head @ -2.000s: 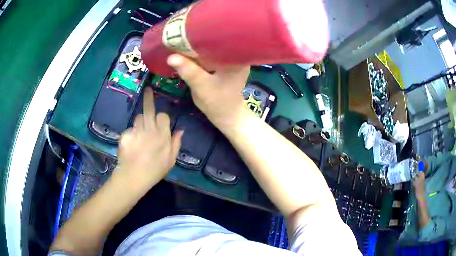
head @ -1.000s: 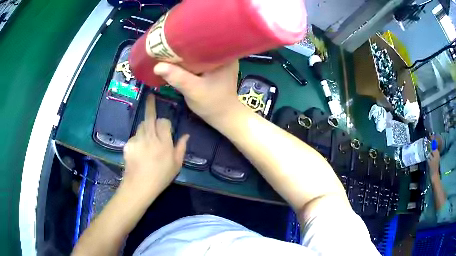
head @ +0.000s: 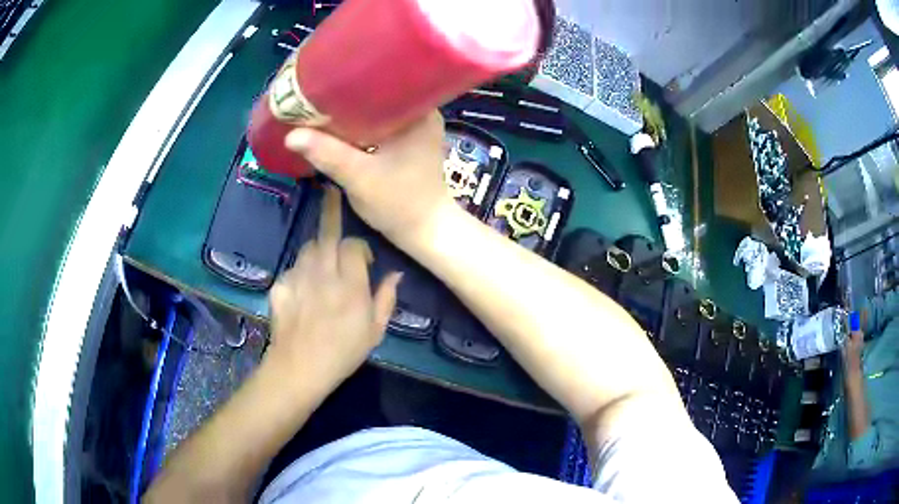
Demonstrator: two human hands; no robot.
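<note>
My right hand [head: 394, 182] is closed around a large red bottle [head: 365, 74], tilted with its lower end towards the black housings. The bottle hides its own tip and parts of the housings behind it. My left hand [head: 330, 295] holds nothing; its index finger points up onto a middle housing and its thumb is spread. Open black housings lie side by side: the leftmost [head: 246, 226] shows a bit of green board and red wire, and the rightmost [head: 527, 212] shows a gold star-shaped plate.
Closed black housings with brass rings [head: 618, 259] stand in a row at right. Small black bars and a black stick [head: 599, 164] lie behind. White screw trays [head: 611, 84], a cardboard box [head: 734, 167] and a white-and-black tool [head: 658, 192] are further back. A person's arm [head: 856, 384] holds a clear bottle [head: 816, 333].
The red bottle and my right hand have shifted left relative to the housings, uncovering a silver plate. My left index finger stays extended. The view has shifted slightly.
</note>
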